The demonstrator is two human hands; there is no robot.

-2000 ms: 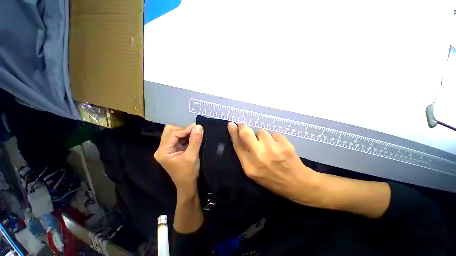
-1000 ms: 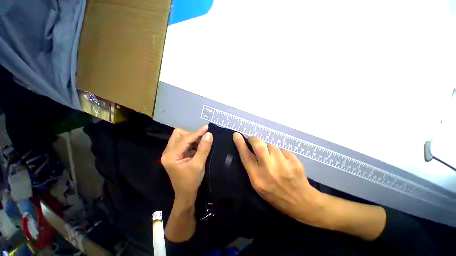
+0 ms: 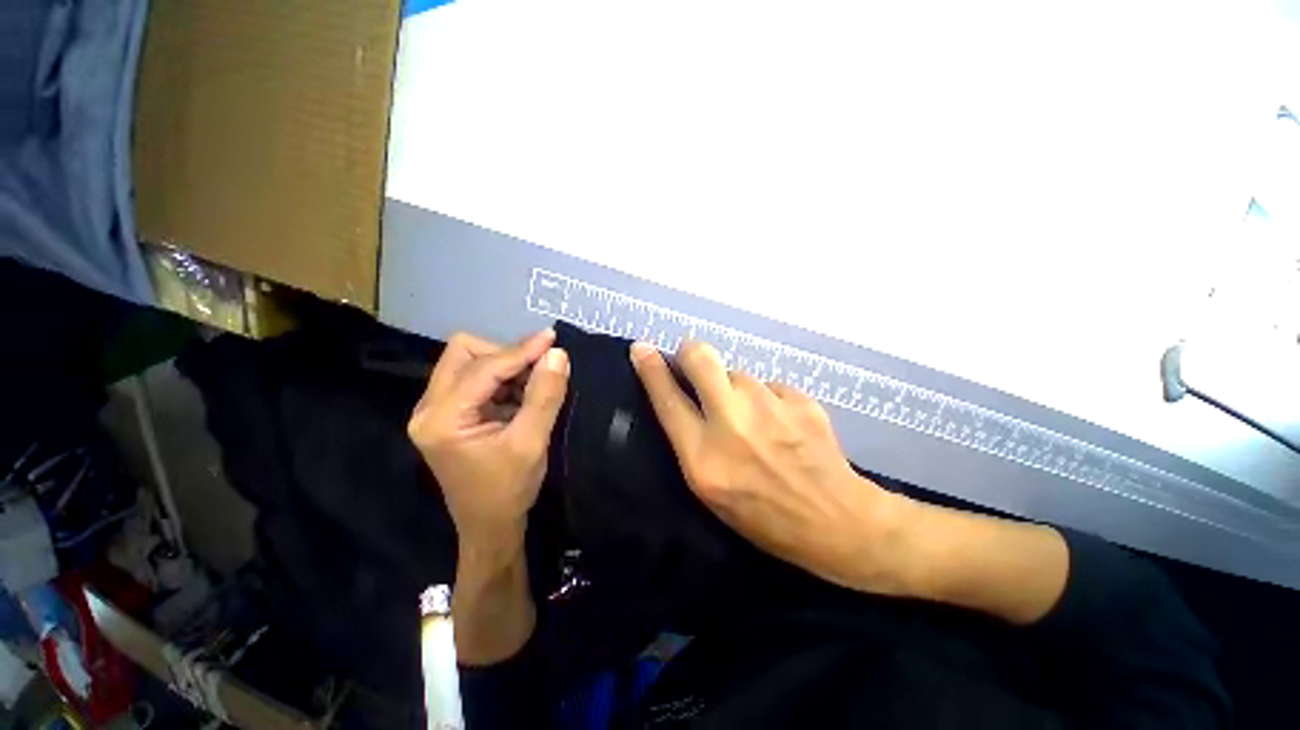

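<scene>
A black garment (image 3: 606, 485) lies over my lap, and its top edge rests against the printed ruler (image 3: 798, 374) on the grey table edge. A small pale mark shows on the cloth, and a small shiny metal piece (image 3: 570, 582) lies lower on it. My left hand (image 3: 492, 414) pinches the garment's left corner between thumb and index finger. My right hand (image 3: 763, 456) lies on the top edge a little to the right, index fingertip at the ruler's lower scale. What is under its palm is hidden.
The white table top (image 3: 827, 157) spans the upper view. Cardboard (image 3: 264, 150) covers its left end, with grey-blue cloth (image 3: 64, 143) beyond. A metal lever with a rounded end (image 3: 1173, 374) is at the right. Scraps and mixed items clutter the floor at lower left.
The view has shifted between frames, moving the table and hands in the picture. Both hands keep nearly the same hold on the garment against the ruler.
</scene>
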